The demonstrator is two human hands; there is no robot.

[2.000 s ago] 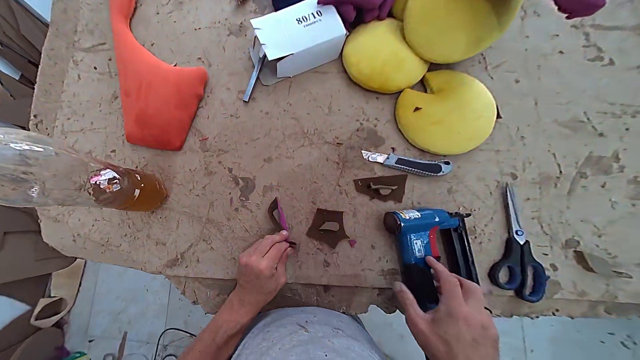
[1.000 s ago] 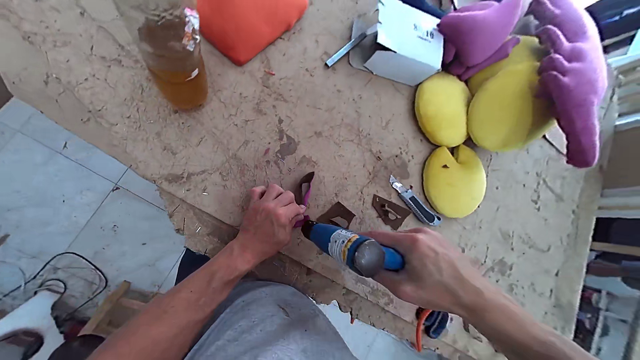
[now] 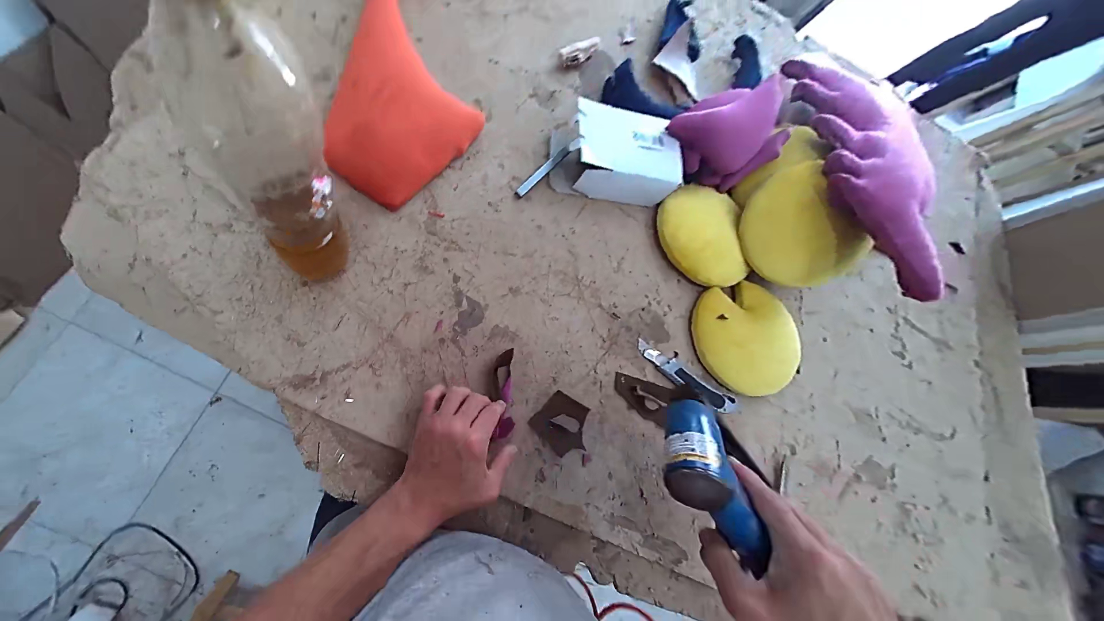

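My left hand (image 3: 457, 444) rests at the near edge of the worktable, fingers bent over a small brown piece with magenta fabric (image 3: 505, 401). Its fingertips touch the piece; whether they pinch it is hard to tell. In my right hand (image 3: 789, 552) is a blue staple gun (image 3: 703, 466), held by its handle over the table. Between the hands lies a brown scrap with a cut-out hole (image 3: 561, 423). A second brown scrap (image 3: 640, 397) lies beside a utility knife (image 3: 687, 376), partly behind the staple gun.
A plastic bottle of amber liquid (image 3: 302, 233) stands at left, near an orange padded piece (image 3: 397, 121). Farther back are a white box (image 3: 628, 155), a metal strip (image 3: 543, 171), yellow padded pieces (image 3: 746, 341), purple padded pieces (image 3: 888, 172) and dark blue scraps (image 3: 634, 90).
My right hand took hold of the staple gun, brought it to the piece at my left hand, and has since moved it away to the right. The view has turned.
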